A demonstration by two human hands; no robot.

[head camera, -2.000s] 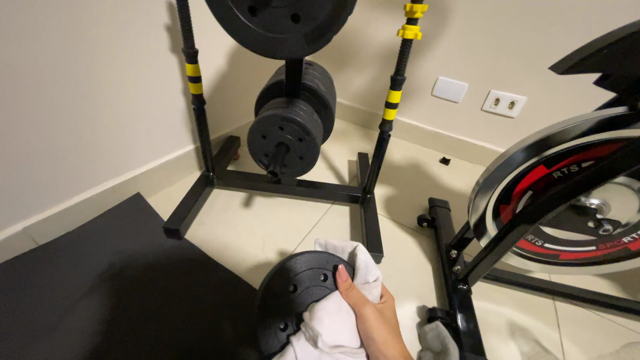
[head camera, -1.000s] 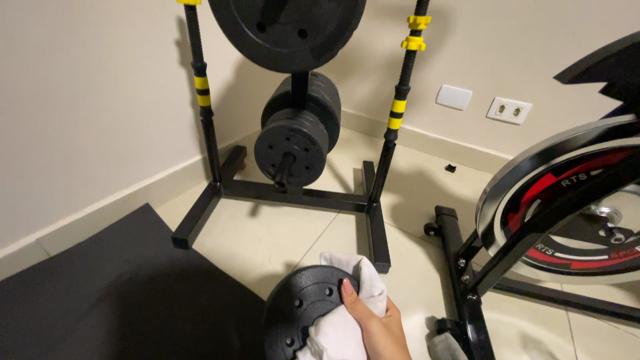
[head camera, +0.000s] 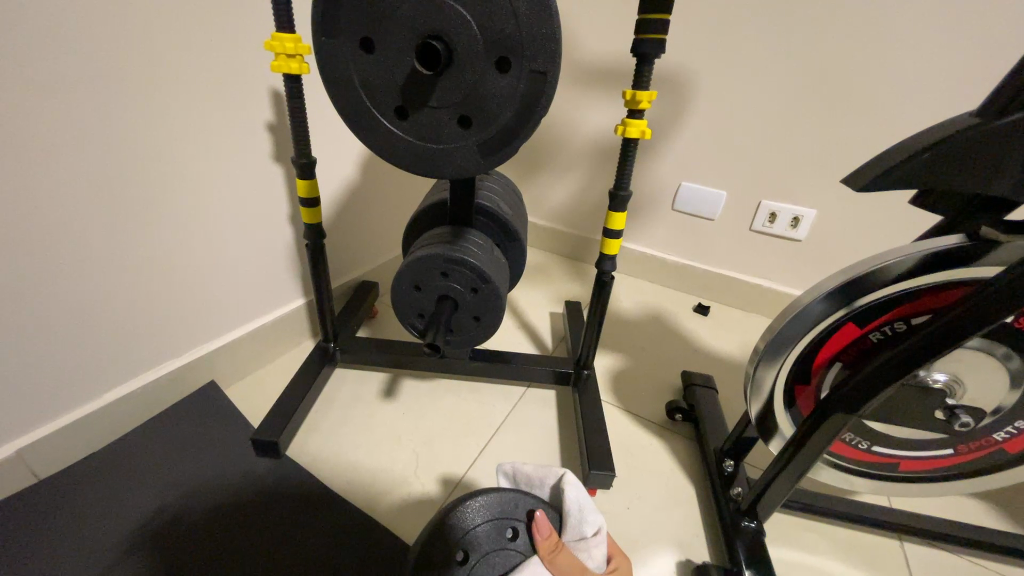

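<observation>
At the bottom centre, my right hand point(head camera: 572, 552) grips a black weight plate point(head camera: 472, 528) through a white cloth point(head camera: 566, 496), the thumb lying on the plate's face by one of its holes. The lower part of this plate is cut off by the frame. My left hand does not show. Beyond stands a black weight rack point(head camera: 464, 364). A large weight plate point(head camera: 496, 104) hangs on its upper peg, and several smaller plates point(head camera: 448, 288) sit on the lower peg. Threaded bars with yellow star collars point(head camera: 632, 130) stand upright at both sides of the rack.
An exercise bike's front stabilizer point(head camera: 708, 448) and its flywheel point(head camera: 760, 368) are on the right. A black mat point(head camera: 184, 488) covers the floor at lower left. A small black piece point(head camera: 702, 309) lies near the back wall, under a power outlet point(head camera: 784, 220).
The held plate and the cloth have moved lower in the view, and less of them shows. My right hand keeps its grip throughout.
</observation>
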